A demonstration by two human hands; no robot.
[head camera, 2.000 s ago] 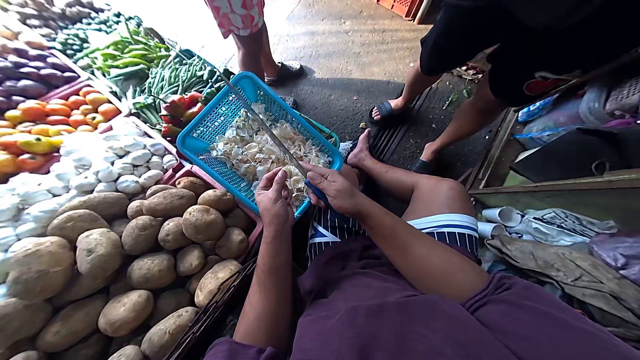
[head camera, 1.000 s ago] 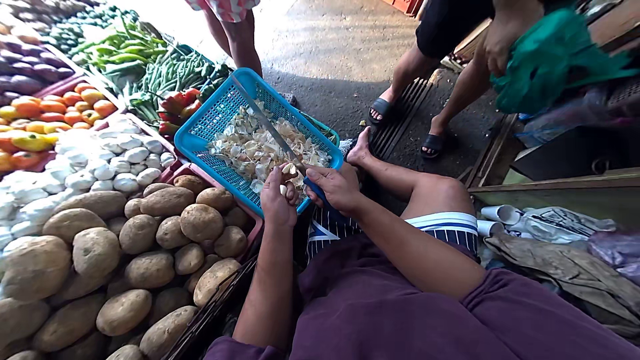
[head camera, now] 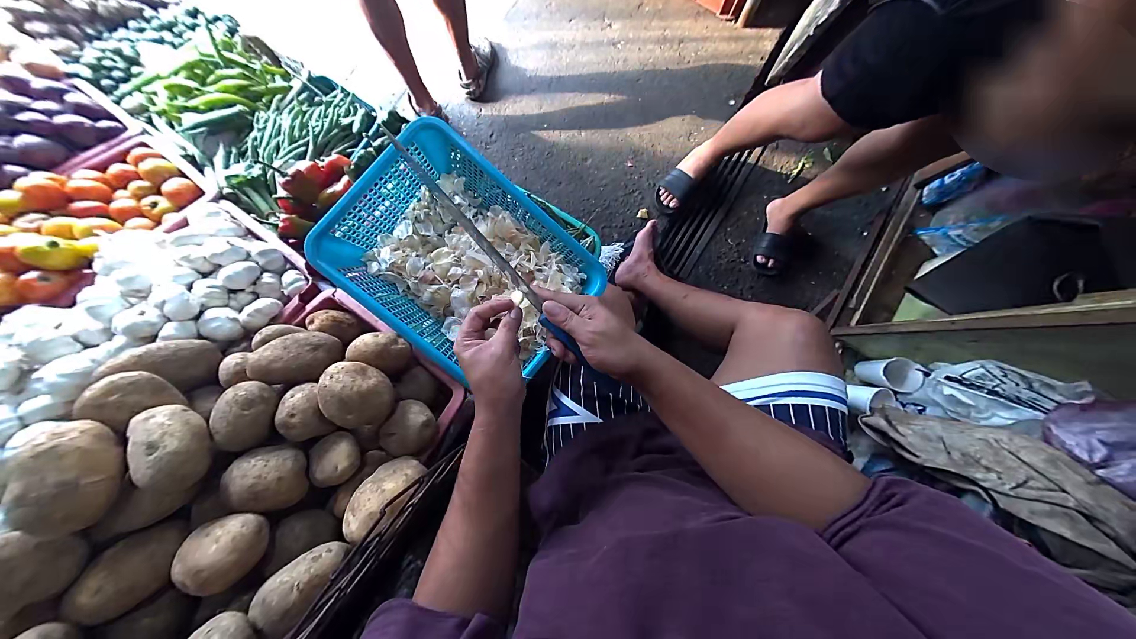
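Note:
My right hand (head camera: 590, 333) is closed around the blue handle of a long knife (head camera: 470, 229), whose blade slants up and left across a blue plastic basket (head camera: 342, 232). Between the thumb and fingers of my left hand (head camera: 490, 351) is a small pale garlic clove (head camera: 517, 298), close beside the blade near the handle. Papery garlic skins (head camera: 444, 266) fill much of the basket, below both hands. The basket stands by my lap, touching the crate of potatoes or very near it.
Potatoes (head camera: 266, 479), garlic bulbs (head camera: 177, 302), tomatoes (head camera: 115, 191), red peppers (head camera: 311, 191) and green beans (head camera: 311, 124) lie to the left. A person in black sandals (head camera: 679, 186) stands at the right, another person's legs (head camera: 399, 44) are beyond the basket. Plastic cups (head camera: 889, 374) and a cloth (head camera: 985, 461) lie at the right.
My hands stay over the near end of the basket. The person at the right, who held a green bag one second ago, has moved, and the bag is out of view.

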